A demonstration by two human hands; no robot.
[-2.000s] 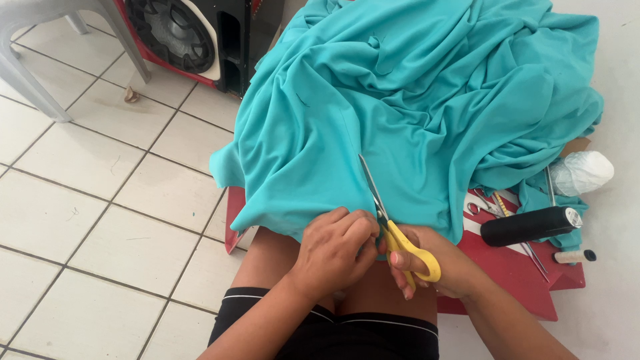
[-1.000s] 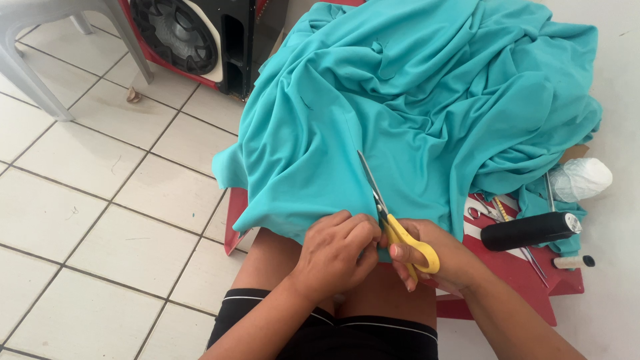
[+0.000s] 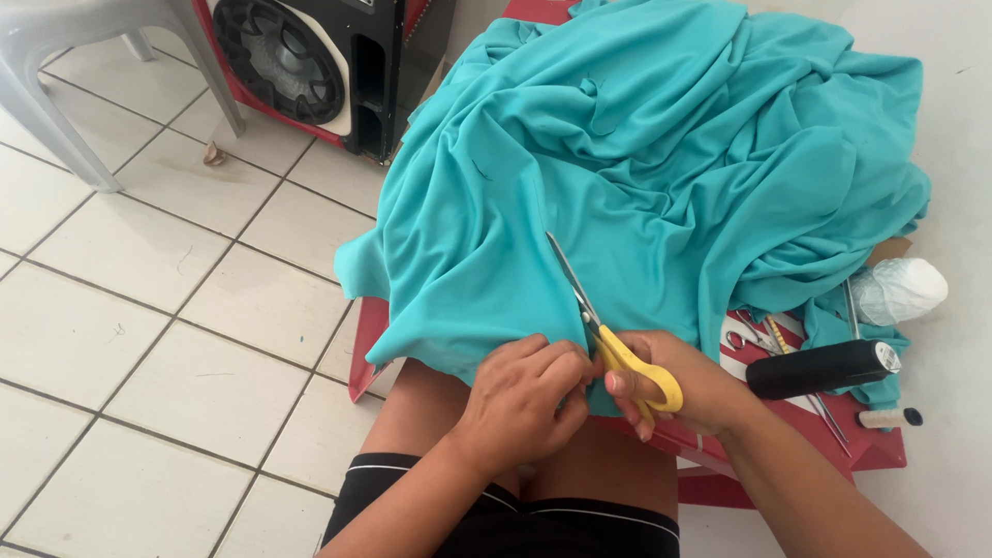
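Note:
A large heap of turquoise fabric (image 3: 620,178) covers most of a red table and hangs over its near edge above my lap. My left hand (image 3: 531,395) pinches the fabric's near edge, fingers curled. Right beside it, my right hand (image 3: 659,380) holds yellow-handled scissors (image 3: 639,368), thumb and fingers at the handles. The metal blades point up and away and lie along the fabric, one of them partly hidden by it. Whether they are cutting through cloth cannot be told. The fingertips of both hands are close together.
On the red table (image 3: 880,453) at the right lie a black thread cone (image 3: 824,369), a white ball of yarn or thread (image 3: 900,291), a small thread spool (image 3: 889,418) and small metal scissors (image 3: 748,333). A loudspeaker (image 3: 287,66) and a grey plastic chair (image 3: 85,46) stand at the upper left.

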